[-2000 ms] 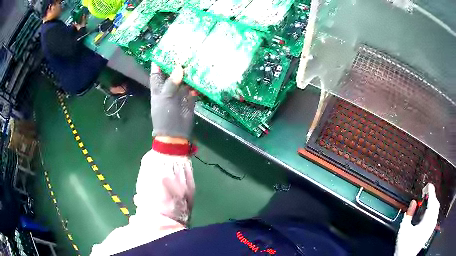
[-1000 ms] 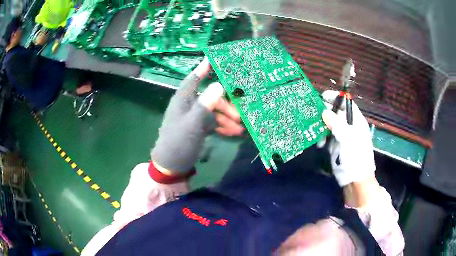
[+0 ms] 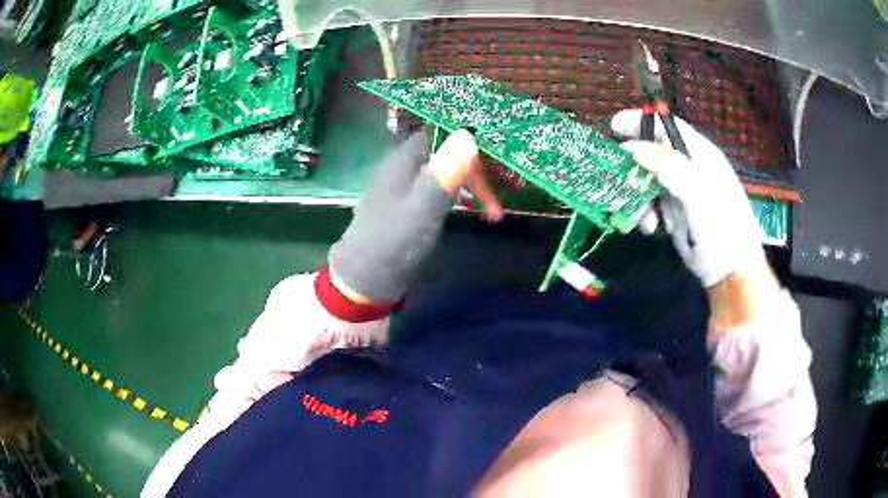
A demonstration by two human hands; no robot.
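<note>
A green circuit board (image 3: 526,141) is held tilted in the air in front of me, its silvery-dotted side facing up. A smaller green piece with a white and red part hangs below its near right edge. My left hand (image 3: 399,214), in a grey fingerless glove, grips the board's left near edge, thumb on top. My right hand (image 3: 696,190), in a white glove, holds the board's right end and also the side cutters (image 3: 657,97), whose silvery jaws point up and away from the board.
Stacked boards (image 3: 224,88) lie at the back left on the green-edged bench. A reddish-brown perforated tray (image 3: 584,63) is behind the held board, under a clear plastic shield (image 3: 545,10). Black surfaces (image 3: 847,185) are at the right. Part of a person (image 3: 21,233) shows at the left edge.
My left hand has come back from the stack holding a board, and my right hand has taken hold of its other end. Since one second ago the board has tilted flatter and risen in view.
</note>
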